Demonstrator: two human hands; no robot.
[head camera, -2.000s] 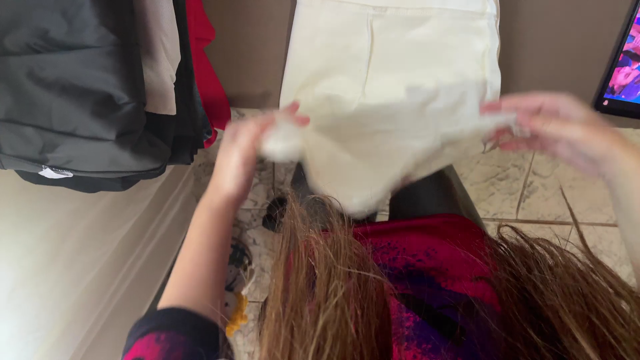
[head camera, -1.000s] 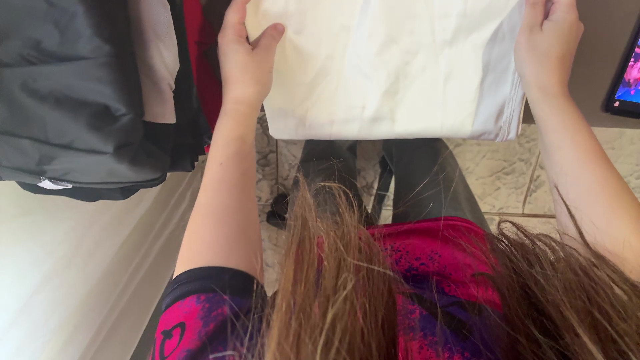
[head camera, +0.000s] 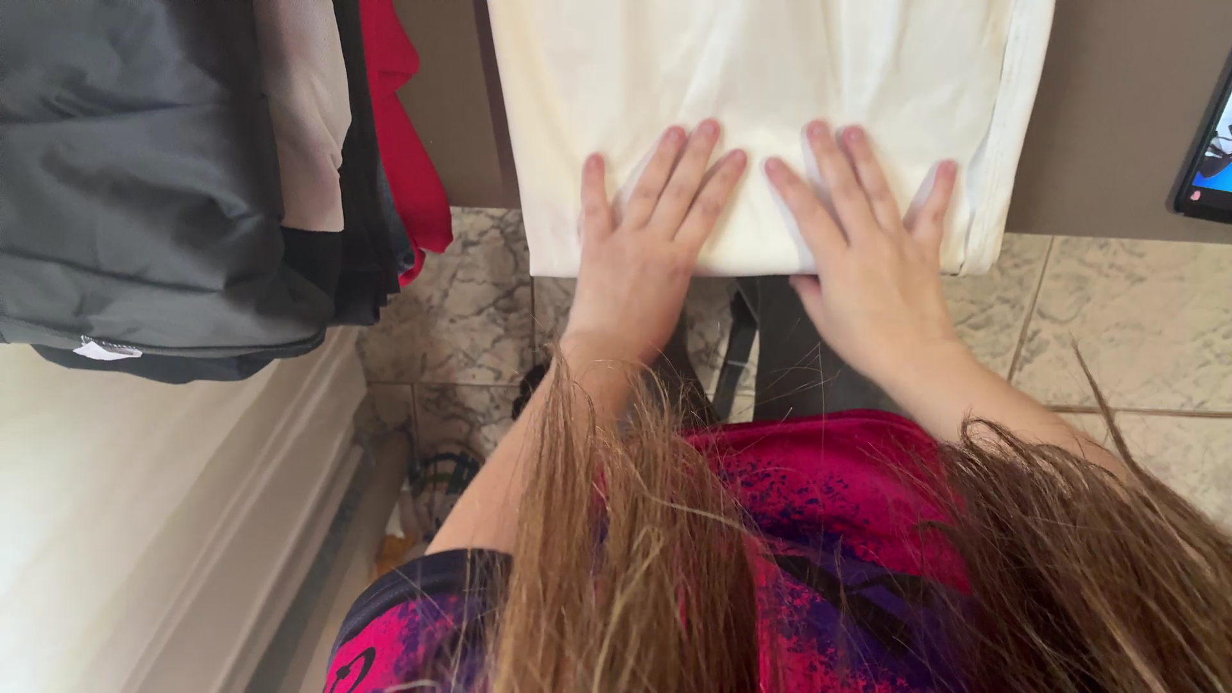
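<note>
A folded cream-white cloth (head camera: 760, 87) lies over the near edge of the brown table, its lower fold slightly past the edge. My left hand (head camera: 647, 241) rests palm down on the left part of that fold, fingers spread and pointing away from me. To its right, my right hand (head camera: 861, 241) lies flat on the same fold, fingers apart, with the thumb at the lower edge. Neither hand grips the cloth. The far end of the cloth is out of view.
A pile of dark grey, black, pinkish and red garments (head camera: 144, 183) hangs over the table's left side. At the far right, a device with a lit screen (head camera: 1215, 159) lies near the edge of the brown table (head camera: 1107, 125). Below are floor tiles (head camera: 1136, 327) and my legs.
Two seconds ago my hands held a loose white layer of cloth, and one second ago they were at the sides of the folded cloth. Now both have moved inward and lie flat on its near fold.
</note>
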